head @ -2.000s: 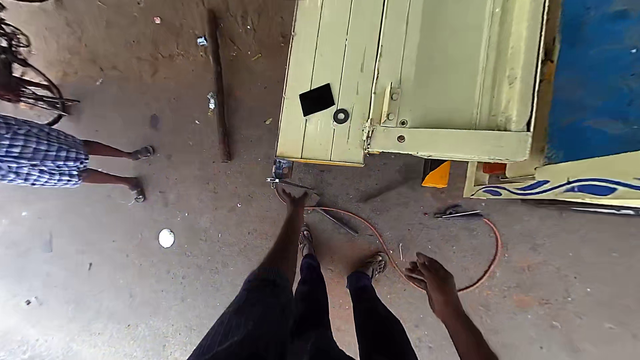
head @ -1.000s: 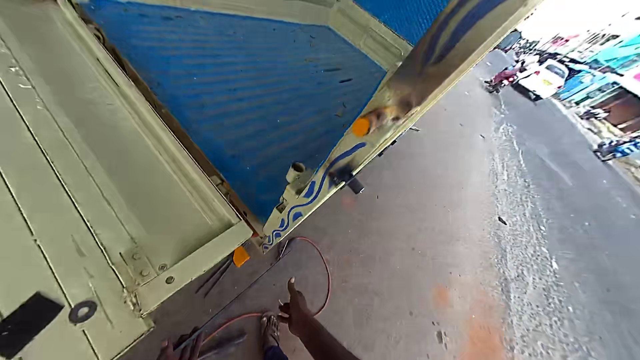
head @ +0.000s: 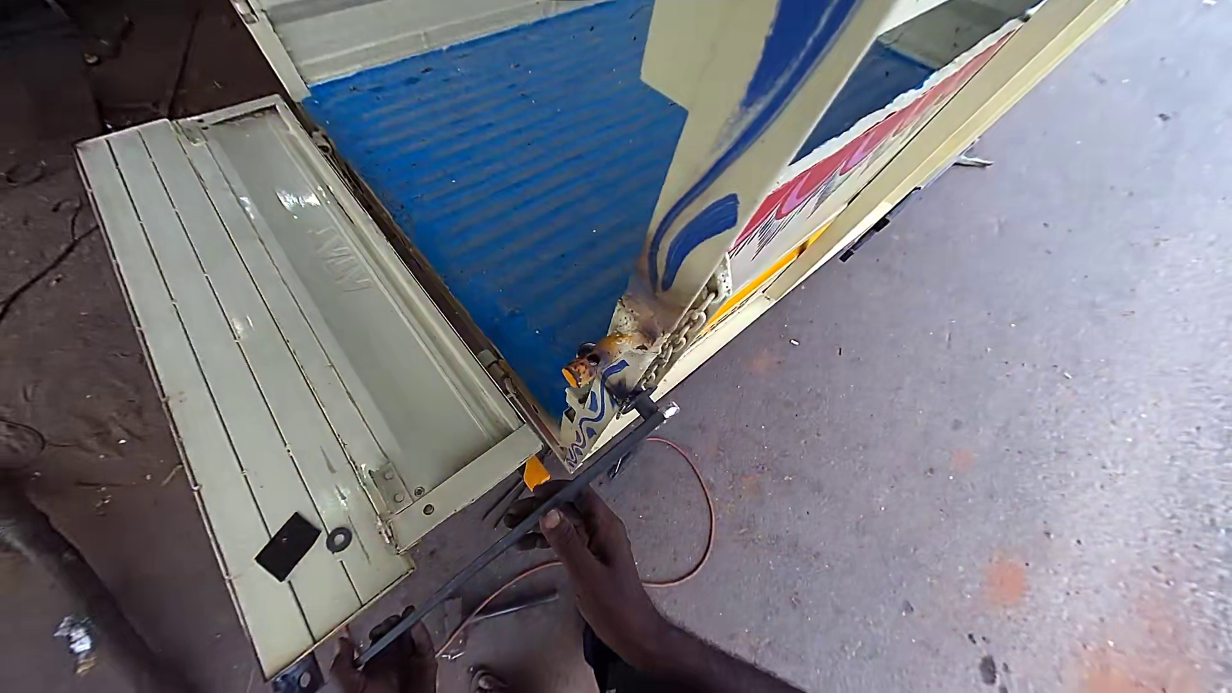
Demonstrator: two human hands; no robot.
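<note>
Both of my hands are on a long dark metal bar [head: 472, 568] that slants up to the right. Around its lower end, near the outer corner of the lowered tailgate, is my left hand [head: 390, 659]. My right hand [head: 577, 529] grips the bar farther up, just below the corner of the truck bed. The bar's upper end, with a short dark crosspiece [head: 647, 404], lies beside the rusty corner post [head: 621, 351] and a hanging chain [head: 679, 337]. A dark rectangular plate [head: 288, 547] and a round washer [head: 338, 539] rest on the tailgate [head: 279, 385].
The blue corrugated truck bed [head: 491, 183] lies beyond the tailgate, with a painted side panel [head: 799, 183] at its right. A reddish hose [head: 712, 520] curves over the ground right of my right hand. A wooden pole [head: 77, 587] lies at the lower left.
My right hand, apart from the bar one second ago, now holds it. The bar is raised to the bed's corner. The view has swung strongly.
</note>
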